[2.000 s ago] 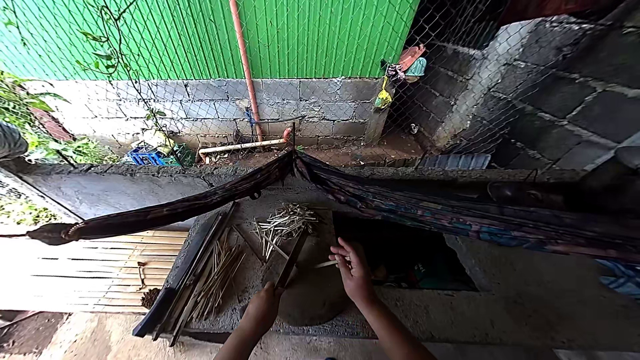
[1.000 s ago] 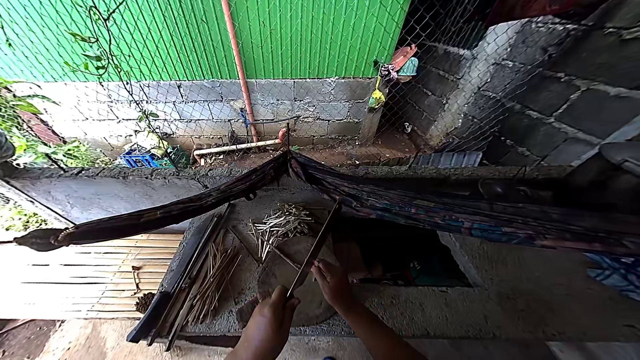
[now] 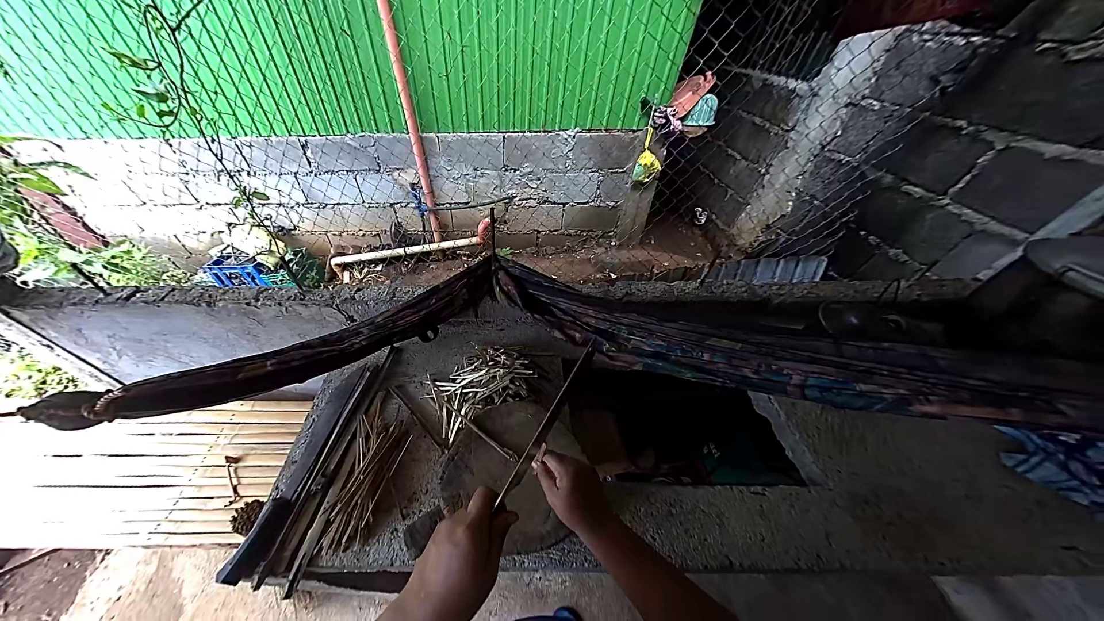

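Note:
My left hand (image 3: pixel 461 552) is closed around the near end of a long, narrow, dark blade (image 3: pixel 552 414), which slants away up and right over a round flat block (image 3: pixel 526 530). My right hand (image 3: pixel 573 492) is beside the blade's right edge, thumb and finger pinched together, with a small pale stick end (image 3: pixel 541 452) showing at the fingertips. Beyond the block lies a loose pile of short pale sticks (image 3: pixel 487 379). One longer stick (image 3: pixel 487 435) rests across the block's far left edge. Left of the block is a bundle of long thin brown sticks (image 3: pixel 366 483).
Dark long slats (image 3: pixel 297 492) lie at the left edge of the concrete slab (image 3: pixel 862 526). A dark rectangular opening (image 3: pixel 690 431) is right of the block. A twisted patterned cloth (image 3: pixel 733 362) spans the view beyond my hands. Bamboo slats (image 3: pixel 172 474) lie left; a chain-link fence stands behind.
Two seconds ago my right hand held a pale stick out to the left, apart from the blade; now it is close against the blade. The blade reaches farther up and right than before.

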